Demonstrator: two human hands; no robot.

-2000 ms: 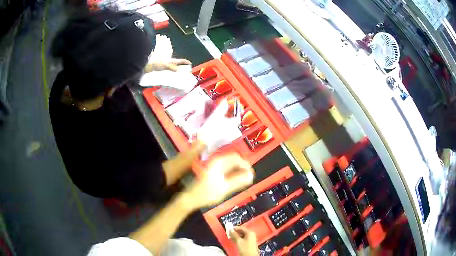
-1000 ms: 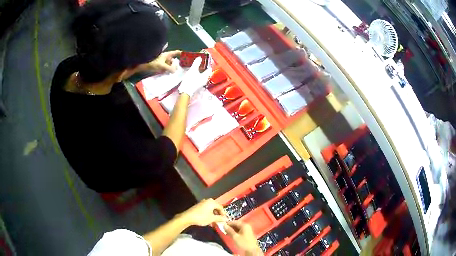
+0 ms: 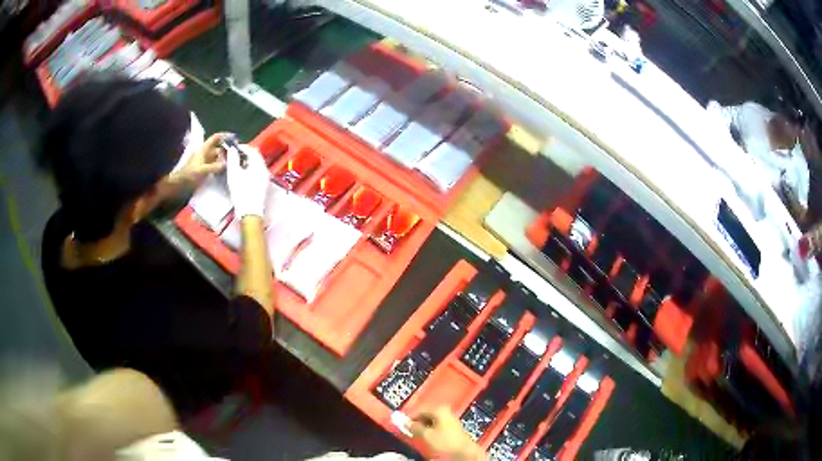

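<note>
A red tray (image 3: 453, 392) holds several long black flip phones (image 3: 482, 347) lying open in its slots, with silvery keypads at some ends. My right hand (image 3: 446, 437) is at the tray's near edge, cut off by the lower rim, with a small white pad (image 3: 401, 420) pinched between its fingertips. My left hand or forearm (image 3: 99, 414) is a large blurred shape close to the camera at the lower left. Its fingers cannot be made out, nor whether it holds anything.
At the left, a person in a black cap (image 3: 117, 149) and white gloves handles a small dark object over a red tray (image 3: 338, 311) with pale sleeves. More sleeves (image 3: 388, 117) lie behind. A white raised shelf (image 3: 559, 108) curves above red trays with black parts (image 3: 631, 279).
The view has swung right, so the trays sit further left. My left hand has left the phone tray and is now blurred at lower left. My right hand still pinches the white pad.
</note>
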